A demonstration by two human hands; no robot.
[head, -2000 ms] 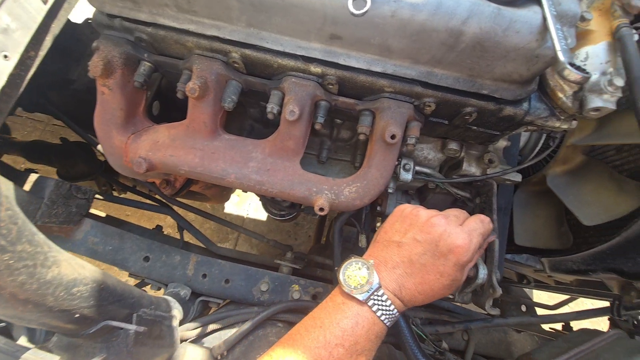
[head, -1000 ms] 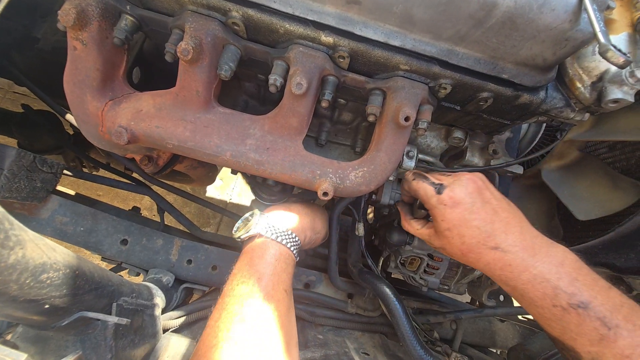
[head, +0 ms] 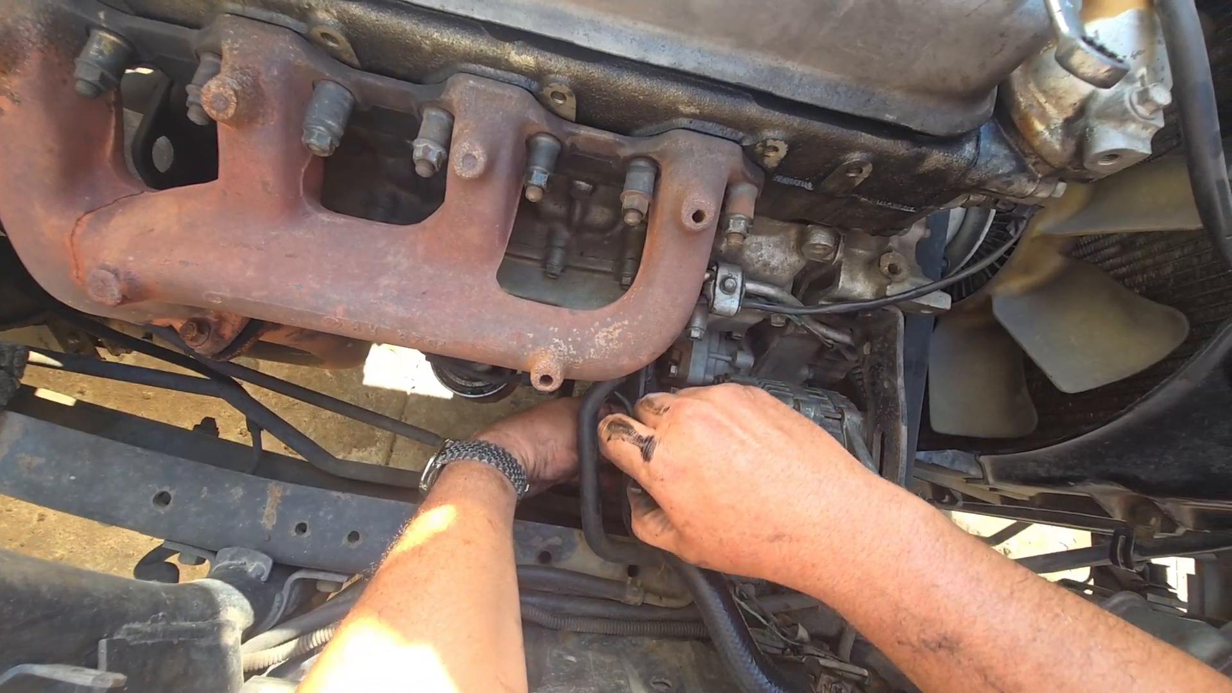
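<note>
Below the right end of a rusty exhaust manifold (head: 414, 260), both of my hands reach in beside a black rubber hose (head: 592, 481). My left hand (head: 549, 438), with a metal-banded watch (head: 474, 460) at the wrist, goes behind the hose; its fingertips are hidden. To the right of the hose is my right hand (head: 712, 472), its fingers curled and the thumb and forefinger smeared with dark grease. What the fingers hold, if anything, cannot be seen. The alternator (head: 818, 409) is partly visible behind my right hand.
A radiator fan (head: 1088, 308) stands at the right, beside a metal bracket (head: 885, 395). The steel frame rail (head: 289, 510) runs across below the manifold. A thicker black hose (head: 722, 626) and ribbed conduits (head: 616, 624) lie under my hands. The valve cover (head: 770, 48) is at the top.
My right hand has moved down and left from beside the manifold's right end to the black hose. My left hand has moved right, behind that hose. The view has shifted.
</note>
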